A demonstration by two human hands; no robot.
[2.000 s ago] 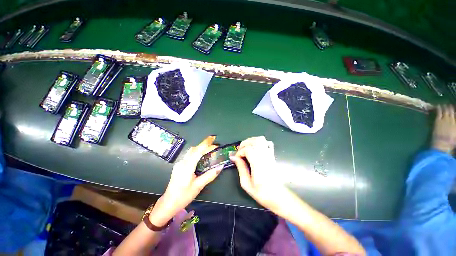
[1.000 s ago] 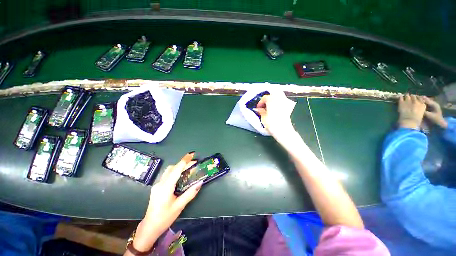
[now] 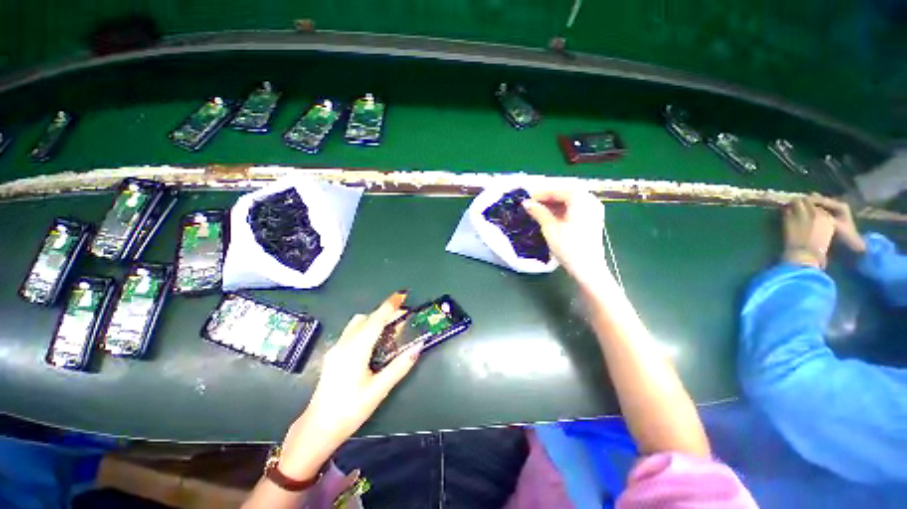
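My left hand point(image 3: 350, 370) holds an open phone assembly point(image 3: 423, 331) tilted above the bench, with green board and black rim showing. My right hand point(image 3: 565, 227) is at the right edge of the mouth of the right parts bag point(image 3: 477, 239), fingertips pinched together beside the small black parts point(image 3: 517, 221). Whether a part is between the fingertips cannot be seen. The left parts bag point(image 3: 339, 235), white with black parts point(image 3: 285, 231), stands left of it.
Several waiting phone assemblies point(image 3: 136, 310) lie at the left of the bench, with a single phone point(image 3: 261, 330) nearer. Phones point(image 3: 365, 120) and a red-edged phone point(image 3: 593, 146) lie on the conveyor belt beyond the pale edge strip point(image 3: 418, 180). Another person's blue sleeves point(image 3: 825, 348) and hands are at right.
My right hand has gone from the phone to the right bag, and its fingertips have since moved from inside the mouth to its right edge. My left hand keeps holding the phone.
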